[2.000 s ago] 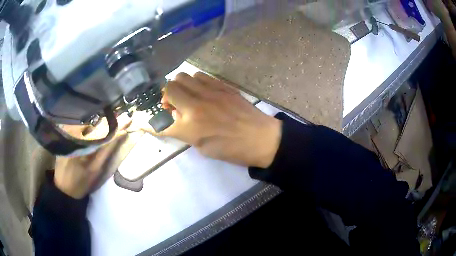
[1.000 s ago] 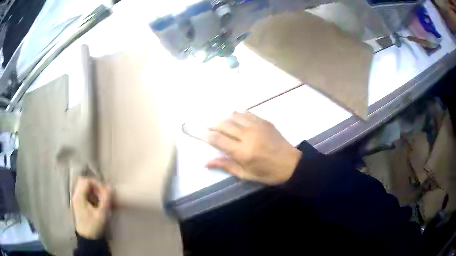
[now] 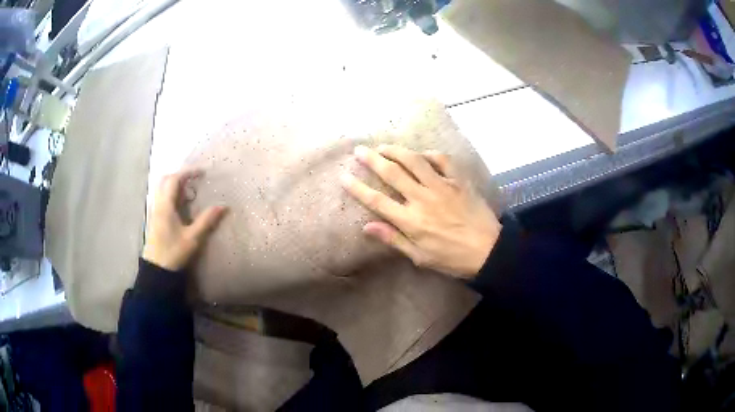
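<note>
A speckled brown-beige fabric panel [image 3: 282,217] lies across the table in front of me and hangs over the front edge onto my lap. My left hand [image 3: 179,225] rests at the panel's left side, thumb and fingers apart. My right hand [image 3: 427,205] lies on the panel's right part, palm down with fingers spread. The sewing machine's needle area [image 3: 399,14] shows at the top, partly cut off and washed out by the lamp. The panel's far edge is lost in the glare.
Another beige panel [image 3: 109,177] lies at the left, overhanging the table edge. A four-sided brown piece [image 3: 556,68] lies right of the machine. Brown cut pieces [image 3: 661,265] are at lower right below the table. A grey box [image 3: 18,216] stands far left.
My left hand has moved up and released the folded cloth it held. The speckled panel now lies spread under my right hand, which was on the bare table. The machine head has shifted up in view.
</note>
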